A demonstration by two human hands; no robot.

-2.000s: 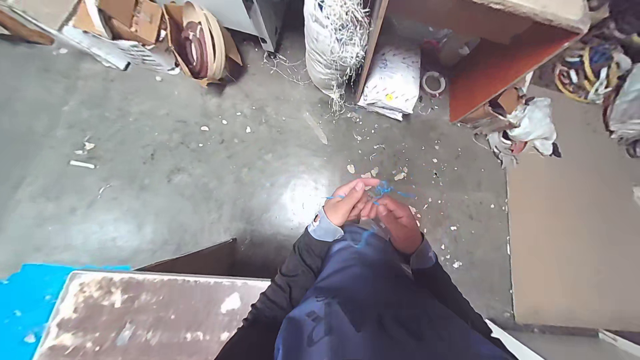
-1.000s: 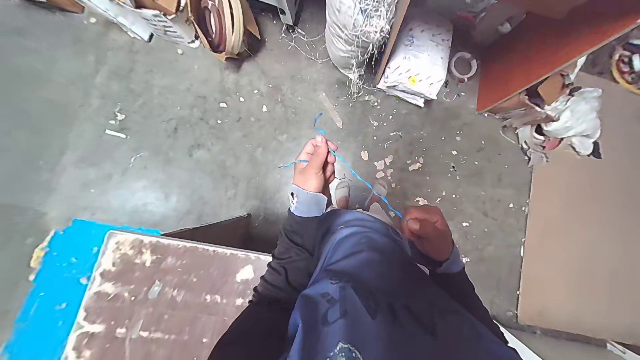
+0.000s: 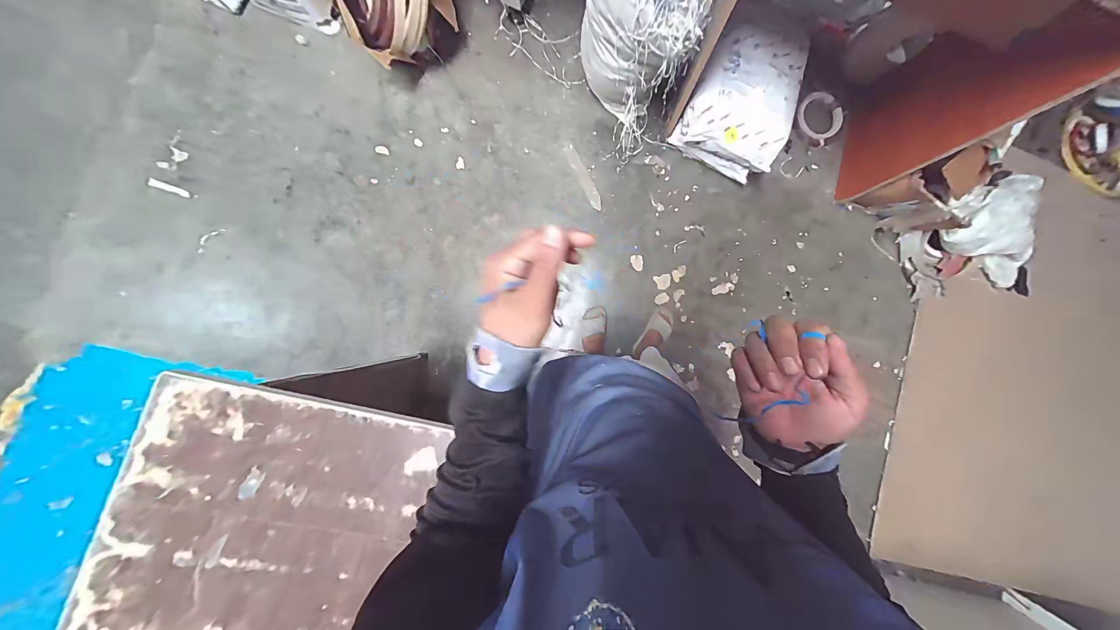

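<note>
A thin blue string [image 3: 781, 403] runs over the palm and around the fingers of my right hand [image 3: 801, 381], whose fingers curl over it, palm up, to the right of my dark blue apron [image 3: 612, 490]. My left hand [image 3: 529, 284] is at the centre, fingers bent and slightly blurred, with a short piece of blue string [image 3: 500, 291] across it. Whether the two blue pieces join cannot be seen. Both hands are above the concrete floor, in front of my body.
A worn brown board [image 3: 280, 507] lies at lower left beside a blue surface [image 3: 52, 472]. A brown panel [image 3: 1006, 420] lies at right. Farther off are a stuffed white sack [image 3: 639, 52], a white printed package [image 3: 744, 96], an orange-brown panel [image 3: 954, 105] and a basket-like container [image 3: 398, 31]. Scraps litter the floor.
My hands were close together with the blue string, then drew apart with it stretched between them. Now they are wider apart, and the string is wound around my right fingers.
</note>
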